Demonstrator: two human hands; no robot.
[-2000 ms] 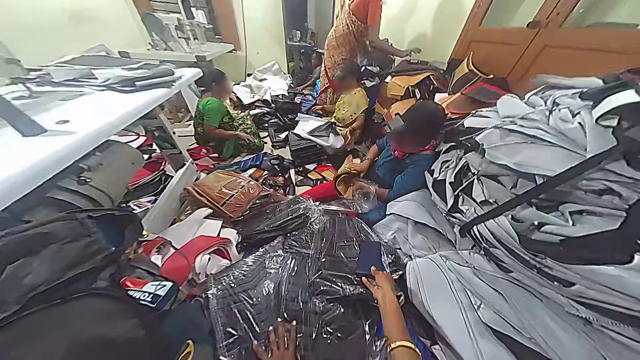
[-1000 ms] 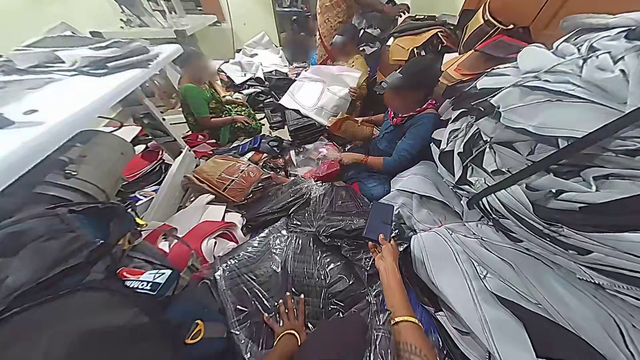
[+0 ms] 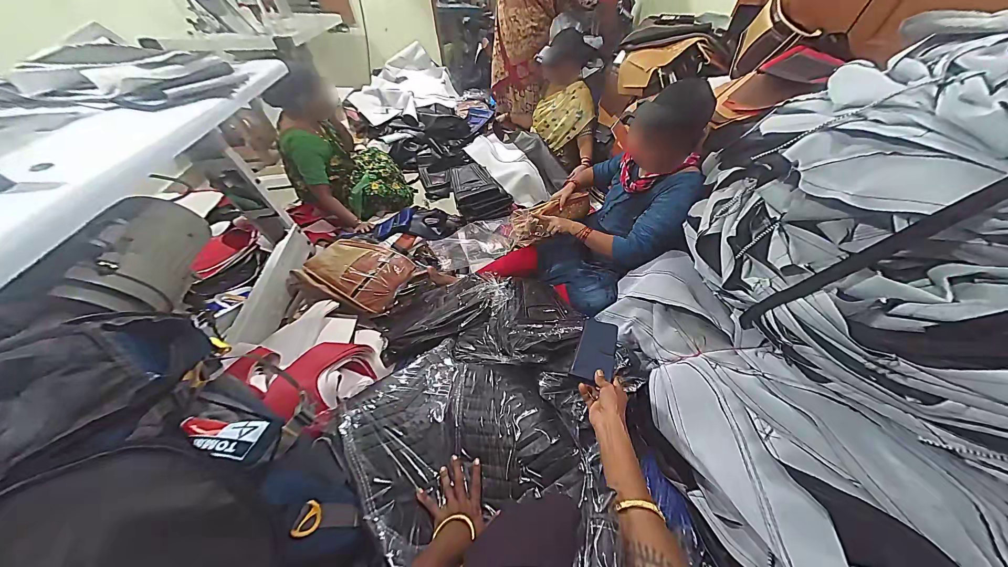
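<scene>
My right hand (image 3: 606, 398) grips the lower end of a small dark blue flat item (image 3: 594, 350), perhaps a wallet or small case. Fingers spread, my left hand (image 3: 455, 496) lies flat on a clear plastic bag (image 3: 472, 425) packed with black ribbed goods. Beyond the blue item, more black goods in clear plastic (image 3: 504, 315) lie heaped. A tan-brown plastic-wrapped bag (image 3: 354, 272) rests to their left.
Grey fabric pieces (image 3: 787, 425) pile high on the right. Dark backpacks (image 3: 118, 472) and red and white strips (image 3: 315, 378) lie left, below a white table (image 3: 157, 142). A person in blue (image 3: 654, 205) sits ahead handling a brown item; others sit or stand farther back.
The person in blue now handles a brown item, where a red one was in their hands a second ago. A white sheet held up behind them has been lowered. My hands stay in about the same place.
</scene>
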